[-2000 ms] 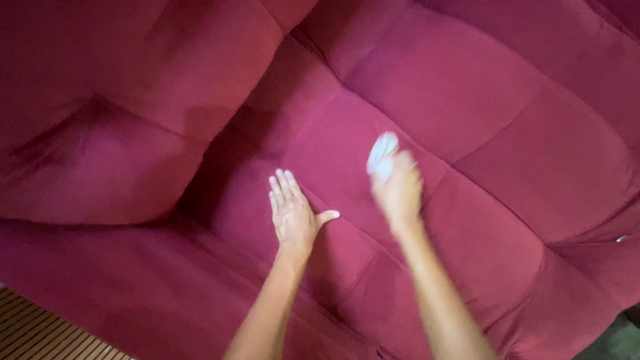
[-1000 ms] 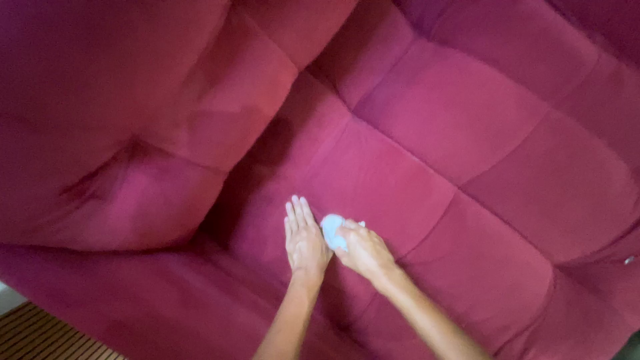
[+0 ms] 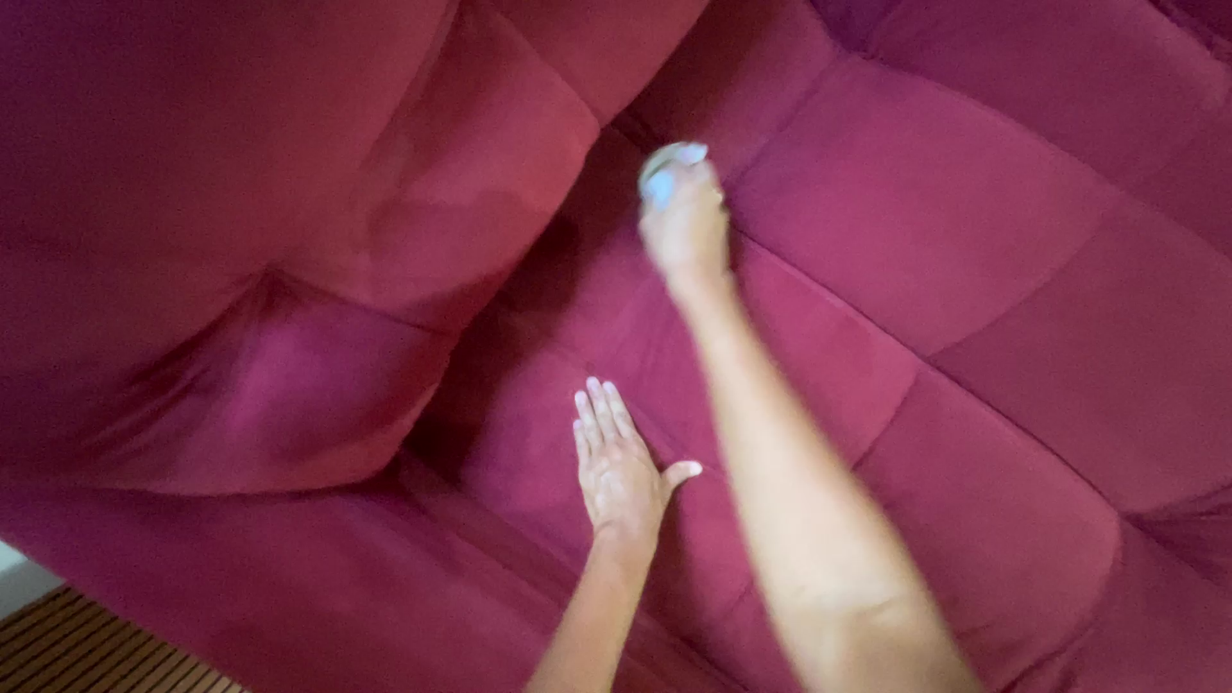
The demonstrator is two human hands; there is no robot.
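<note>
My left hand (image 3: 621, 472) lies flat on the seat of a red upholstered sofa (image 3: 818, 327), palm down, thumb spread to the right, holding nothing. Farther up the seat, close to the backrest, my right hand (image 3: 685, 217) grips a small pale, light-blue and whitish object (image 3: 660, 187). Motion blurs it and my fingers cover part of it, so I cannot tell whether it is a brush or a cloth. Whether it touches the fabric is also unclear.
The puffy backrest (image 3: 289, 192) rises at the left, with a deep dark crease where it meets the seat. The sofa's armrest (image 3: 289, 577) runs along the lower left. Beyond it, a striped brown surface (image 3: 96, 645) shows in the corner.
My right hand, beside my left one a second ago, has moved up the seat with the pale object still held. My left thumb is now spread from the fingers.
</note>
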